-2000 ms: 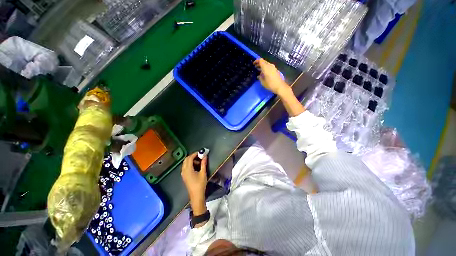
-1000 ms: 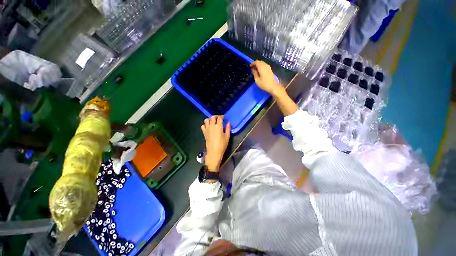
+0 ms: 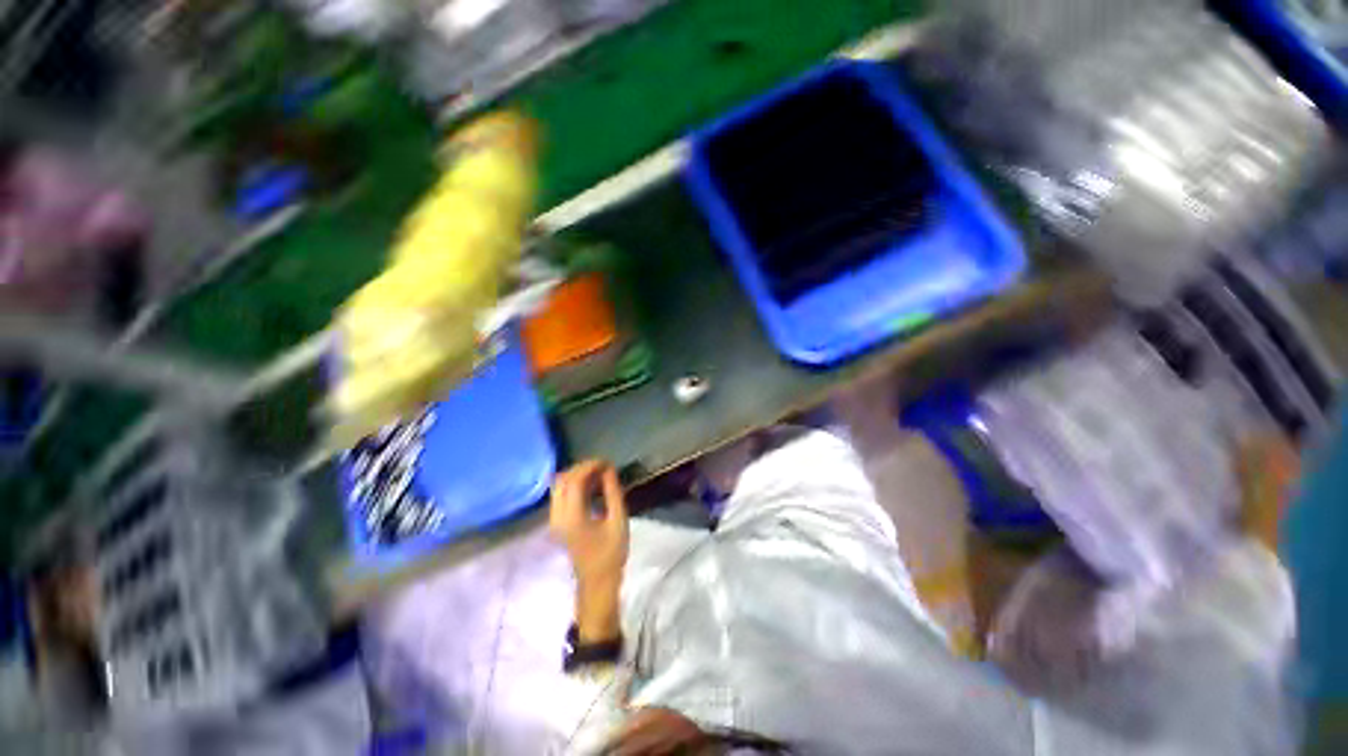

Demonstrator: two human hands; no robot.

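My left hand (image 3: pixel 591 513) is over the bench's front edge, right of the left parts tray (image 3: pixel 488 451). Its thumb and fingers are slightly apart, and no part can be made out in it. A small black-and-white insert (image 3: pixel 690 389) stands alone on the bench, up and right of this hand, not touching it. The right parts tray (image 3: pixel 843 337) holds dense black pieces, with no hand over it. My right hand cannot be made out clearly; a blurred skin-toned patch shows at the far right by the low blister tray (image 3: pixel 1109 458).
The yellow-wrapped press lever (image 3: pixel 436 266) rises left of the orange press pad (image 3: pixel 569 322). Shiny stacked blister trays (image 3: pixel 1205 133) stand right of the right tray. Another blister tray (image 3: pixel 200 569) is at lower left. The green conveyor (image 3: pixel 636 104) runs behind the bench.
The view has swung and blurred. My left hand has drawn back from the right tray to the bench's front edge. My right hand has left that tray's rim.
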